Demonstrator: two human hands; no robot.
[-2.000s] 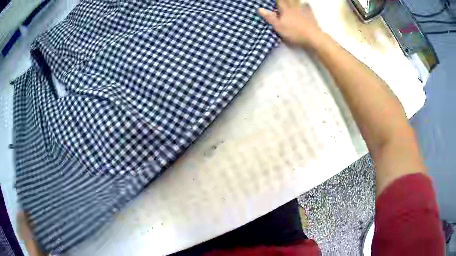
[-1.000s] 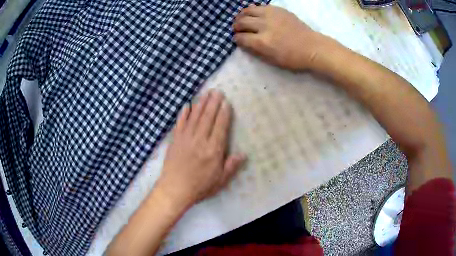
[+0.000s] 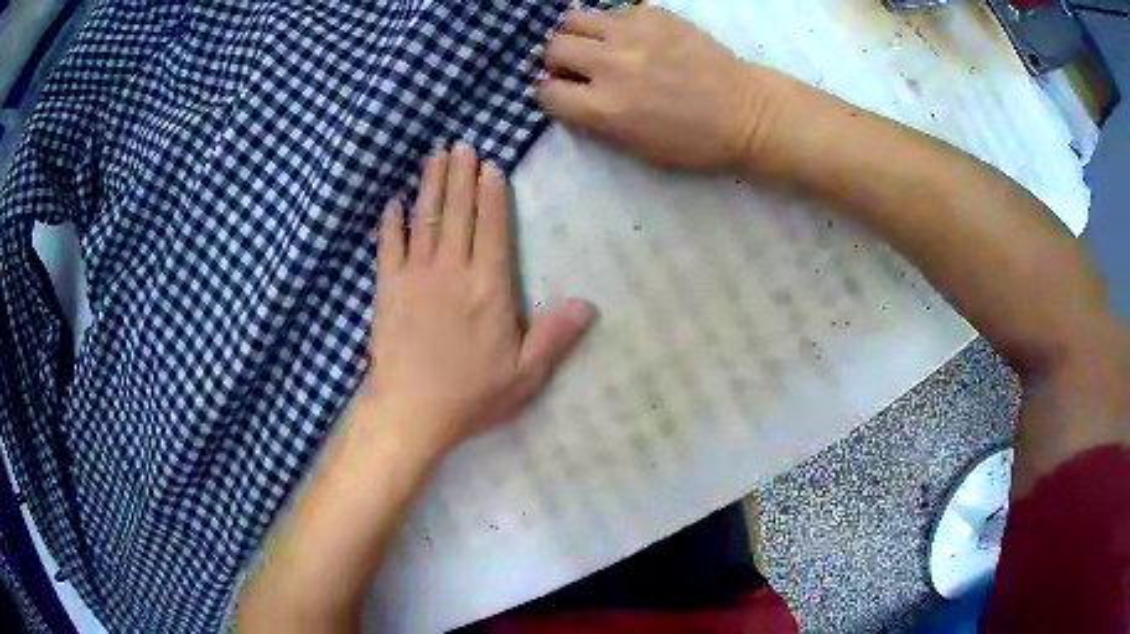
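Note:
The dark navy-and-white check garment (image 3: 248, 235) lies over the left and upper part of the white-covered pressing board (image 3: 694, 359). Its long edge runs diagonally under both hands. My left hand (image 3: 452, 297) lies flat, palm down, its fingertips on the cloth near that edge and its thumb spread over the bare board. My right hand (image 3: 644, 87) rests at the edge further up, fingers curled onto the cloth; whether they pinch it is hidden. A rounded gap in the garment at the far left shows white board.
Metal pieces (image 3: 1041, 35) are at the top right, cut off by the picture's edge; I cannot tell whether the iron is among them. Speckled floor (image 3: 843, 495) and a round white base (image 3: 973, 526) show at the lower right, beyond the board's curved edge.
My left hand has come from the lower left corner onto the garment's edge, then slid up and left. My right hand has moved left and slightly down. The garment has shifted left.

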